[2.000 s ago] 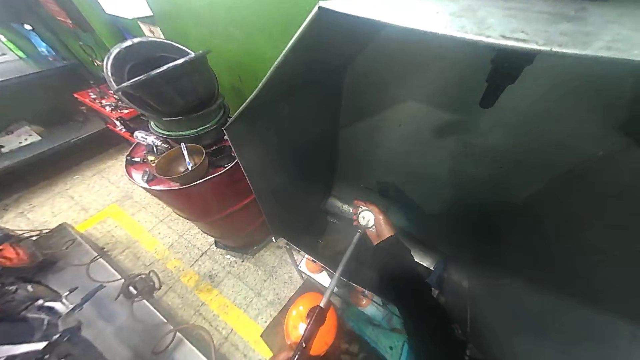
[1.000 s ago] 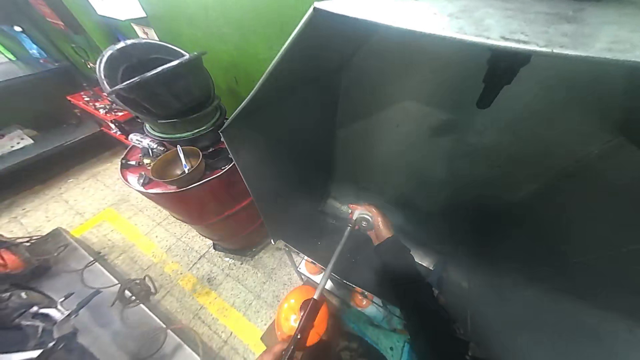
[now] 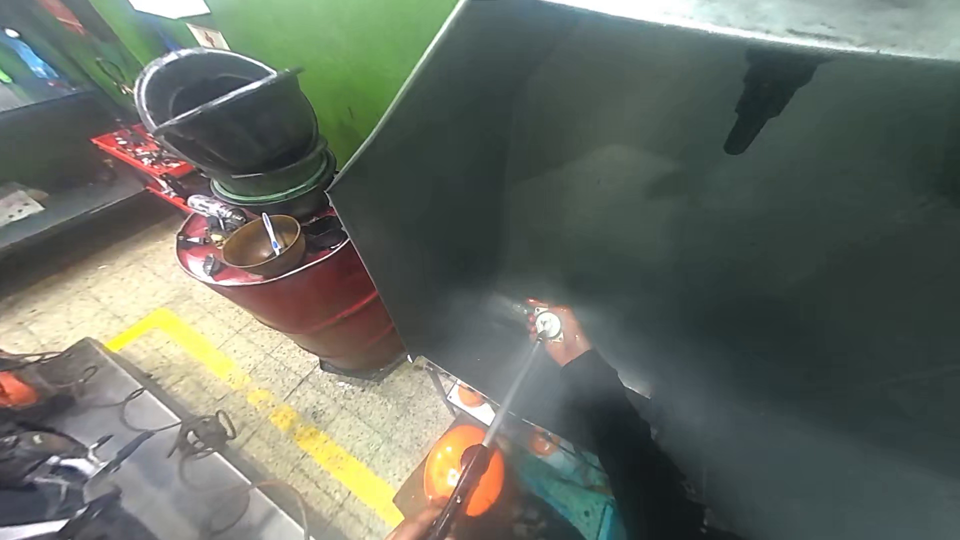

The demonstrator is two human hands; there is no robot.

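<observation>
Inside a dark metal booth [image 3: 615,210], my right hand [image 3: 566,337] grips a small round metal part with a flange [image 3: 548,325]. My left hand [image 3: 421,521], partly cut off by the bottom edge, is closed around the dark handle of a spray lance [image 3: 517,386]. The lance slants up to the right, its tip close to the lower side of the part. Pale mist drifts around the part and over the lower booth. Below the lance lies a round orange object [image 3: 465,469], partly covered by the handle.
A red drum [image 3: 330,307] at the left carries a brown bowl [image 3: 262,244] and stacked black tubs [image 3: 232,120]. A metal bench [image 3: 172,457] with cables and tools is at lower left. A dark fitting [image 3: 769,97] hangs in the booth, and teal cloth [image 3: 570,495] lies below.
The round part has been turned in my right hand, so its pale round face shows more than one second ago. Mist around it is denser.
</observation>
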